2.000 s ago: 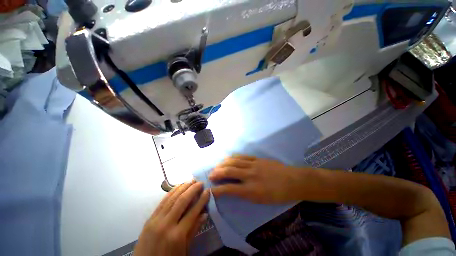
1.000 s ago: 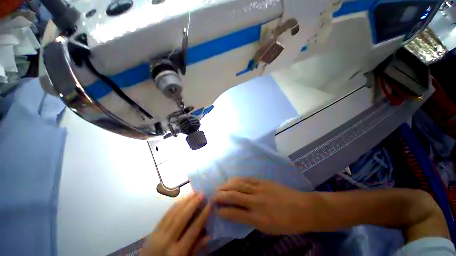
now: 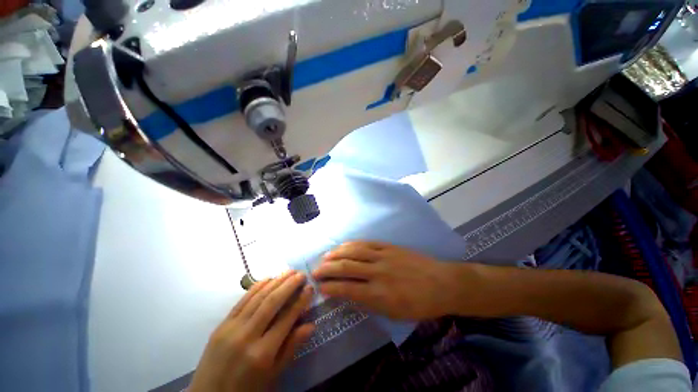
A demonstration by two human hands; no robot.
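A light blue garment panel (image 3: 398, 207) lies on the lit machine bed, beside and beyond the needle area, and runs under my hands to the front edge. My right hand (image 3: 383, 279) lies flat on the panel, fingers pointing left. My left hand (image 3: 264, 325) lies at the panel's left edge, fingertips close to my right fingertips. A narrow fold or strip shows between the fingertips. The white sewing machine (image 3: 344, 92) stands over the cloth. Its dark round knob (image 3: 304, 207) hangs by the needle area. Glare and the knob hide the presser foot.
A layered light blue panel stack (image 3: 46, 268) lies at the left. The grey table edge with a ruler scale (image 3: 520, 207) runs along the front. Blue strips (image 3: 578, 256) and a blue basket rim (image 3: 643, 253) are at the right. Pale cloth pieces (image 3: 27, 65) are at upper left.
The panel has moved toward the front edge, and its far part has drawn back from the right side of the bed. Both hands stay on it, fingertips close. The view has shifted slightly.
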